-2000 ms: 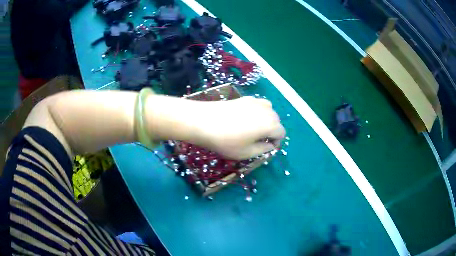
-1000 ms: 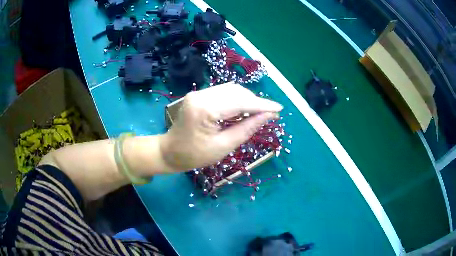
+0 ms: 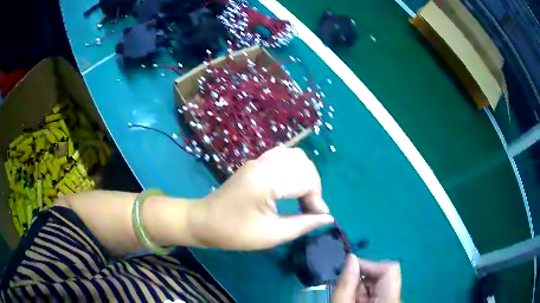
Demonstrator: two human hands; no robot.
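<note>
My left hand (image 3: 260, 207), with a bracelet at the wrist, pinches a thin red lead wire (image 3: 342, 232) between thumb and finger. The wire runs down to the right side of a black housing unit (image 3: 324, 258). My right hand (image 3: 368, 281), cut off by the bottom edge, has its fingertips on the unit's lower right side. A shallow cardboard parts tray (image 3: 188, 86), heaped with red wires (image 3: 248, 106) with silvery ends, lies beyond my left hand.
Black units (image 3: 139, 40) and a bundle of red leads (image 3: 266, 25) lie at the far left. Another unit (image 3: 337, 28) is on the darker green strip past the white edge (image 3: 379, 112). A large carton (image 3: 41, 77) holds yellow parts (image 3: 44, 165). An open carton (image 3: 459, 50) stands far right.
My left hand has moved from over the parts tray to the black unit, with a red wire in its fingers. My right hand has come into view. The view has shifted, uncovering the tray.
</note>
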